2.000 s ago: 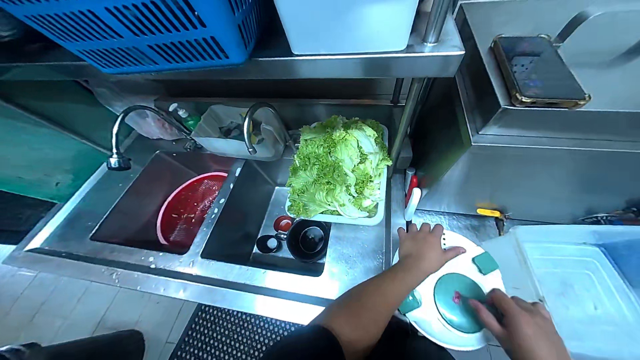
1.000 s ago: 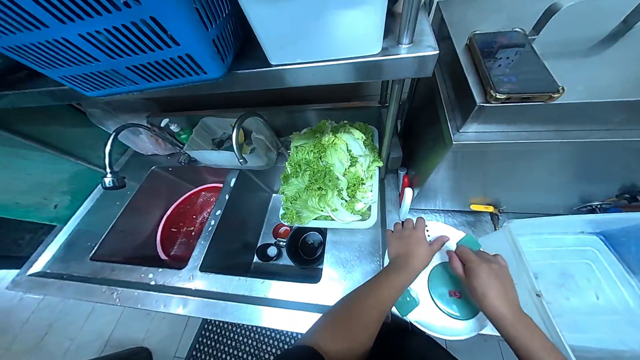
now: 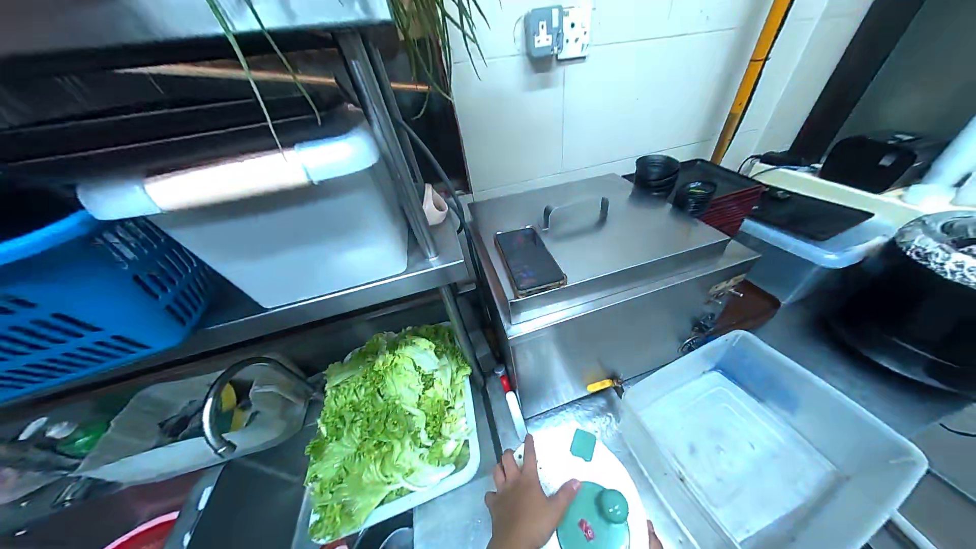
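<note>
My left hand rests with spread fingers on the left part of a round white lid with a green centre, a green knob and a green tab. Only fingertips of my right hand show, at the lid's lower right edge; whether they grip it is hidden. Left of the lid, a white tray heaped with cut green lettuce stands at the sink. A knife with a white handle lies just behind my left hand.
An empty translucent plastic tub stands right of the lid. Behind are a steel lidded unit with a phone on it, and a shelf holding a white bin and blue basket. A curved faucet rises by the sinks.
My right hand has gone from the green knob to the lid's lower right edge, mostly out of view. My left hand stays on the lid. The view has swung up and right.
</note>
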